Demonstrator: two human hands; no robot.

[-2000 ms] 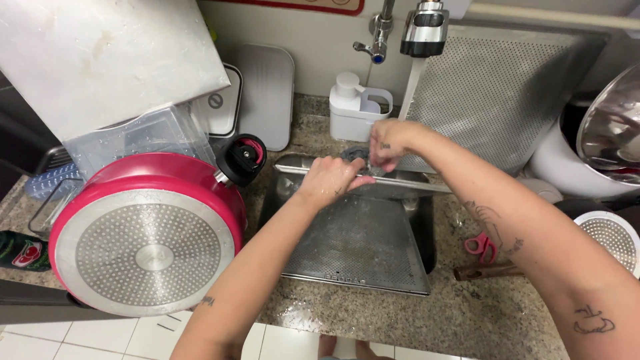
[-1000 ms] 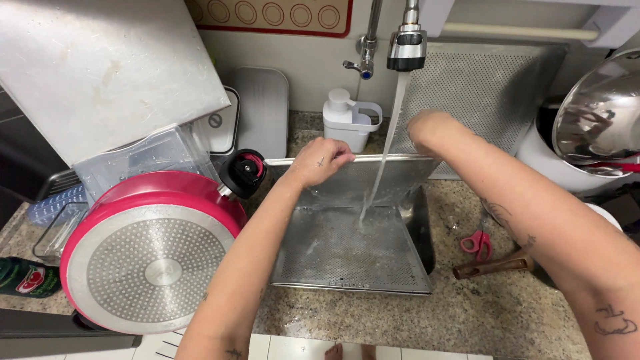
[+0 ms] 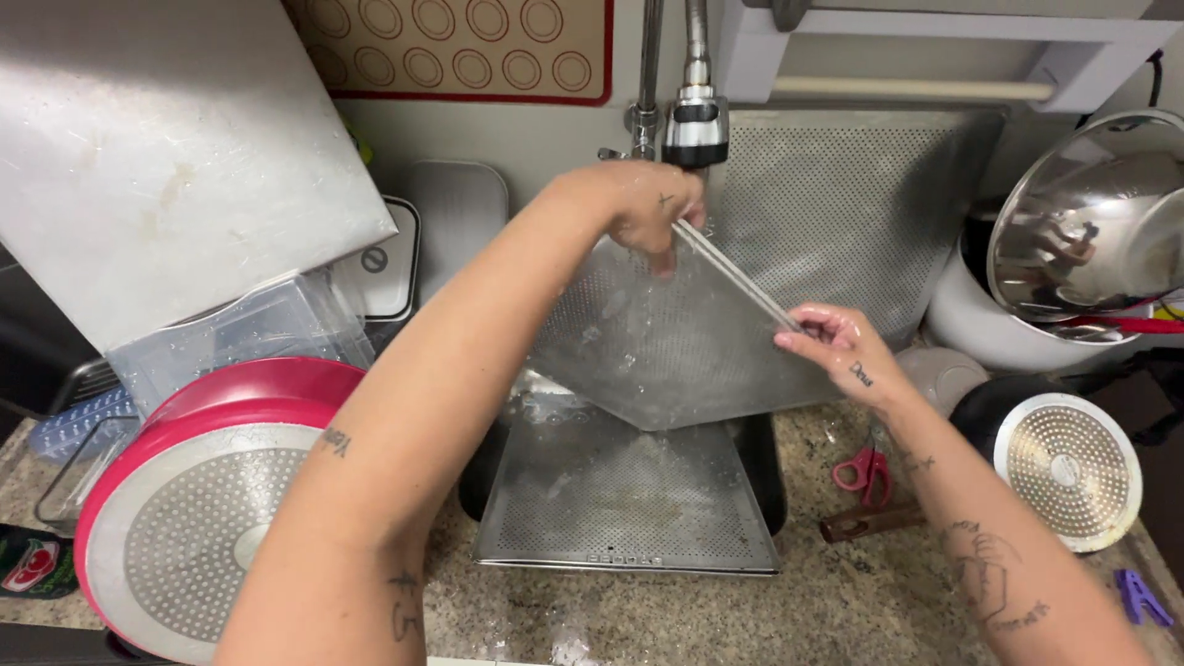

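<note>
Both my hands hold a wet perforated metal baking sheet, tilted above the sink. My left hand grips its upper edge just under the faucet head. At its right edge, my right hand pinches the rim between thumb and fingers. A second perforated sheet lies across the sink, below the held one. Another perforated sheet leans against the wall behind. Water drops run over the held sheet; my left hand hides most of the stream.
At left, a red pan rests bottom up beside a large metal sheet and clear plastic containers. On the right stand a steel bowl in a white pot, pink scissors, a small pan and a purple clothespin.
The held sheet, upright along the back of the sink a second ago, is now raised and turned at a slant. My left hand has moved up and right to the faucet; my right hand is lower.
</note>
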